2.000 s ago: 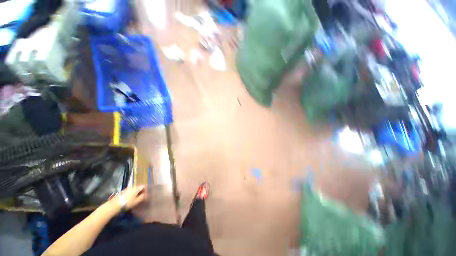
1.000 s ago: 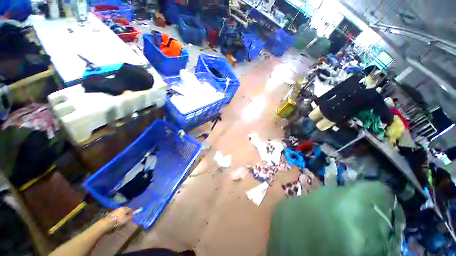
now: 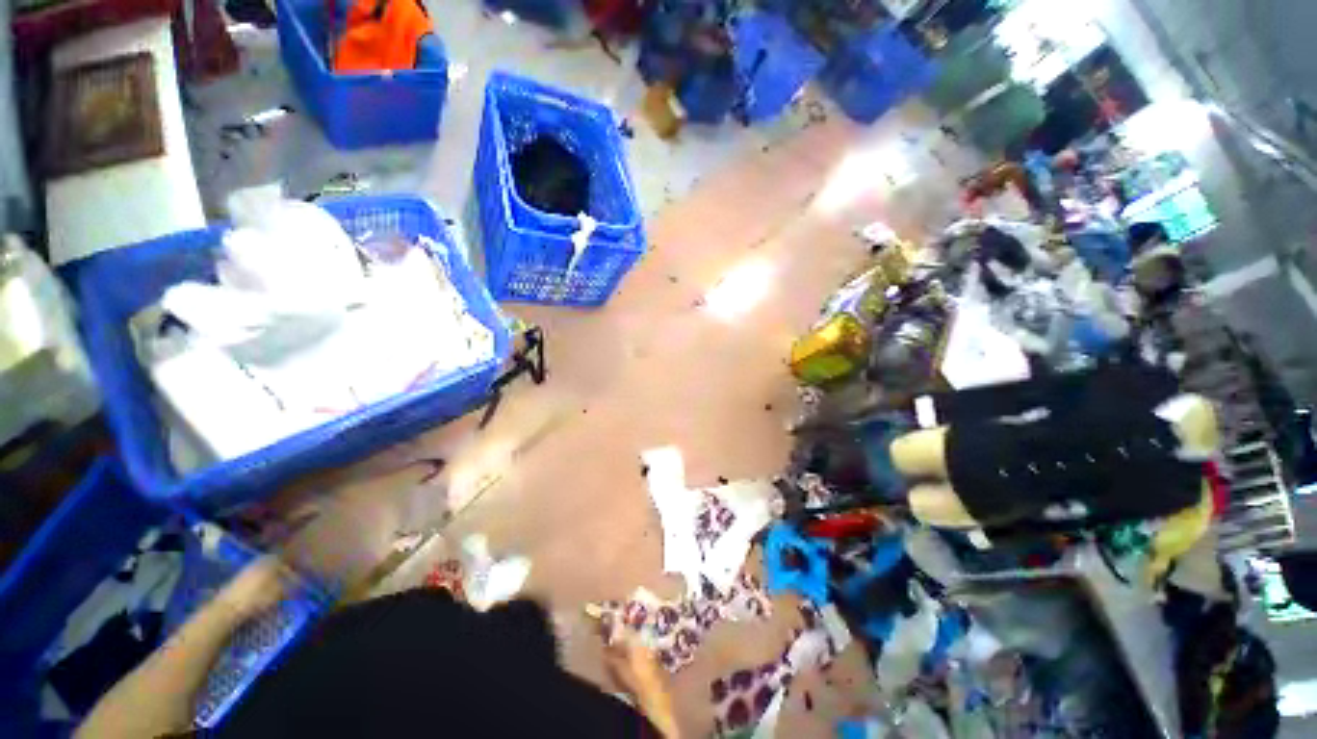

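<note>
My left hand [image 3: 257,589] is blurred at the lower left, over the near end of a blue crate [image 3: 70,537] that holds dark and white pieces. Whether its fingers grip the crate is unclear. My right hand [image 3: 630,658] shows at the bottom, partly blurred, over or beside patterned white and dark red cloth scraps [image 3: 690,621] on the floor. I cannot tell if it holds any.
A large blue crate [image 3: 311,459] holds white sheets and bags. A narrower blue crate [image 3: 571,263] with a dark thing stands behind it. On the right are a mannequin in a black garment [image 3: 1062,451], heaped cloth and a yellow object [image 3: 831,351].
The view has moved forward along the aisle. The crate by my left hand has shifted to the lower left. My right hand has come into view, and the green sack has left it.
</note>
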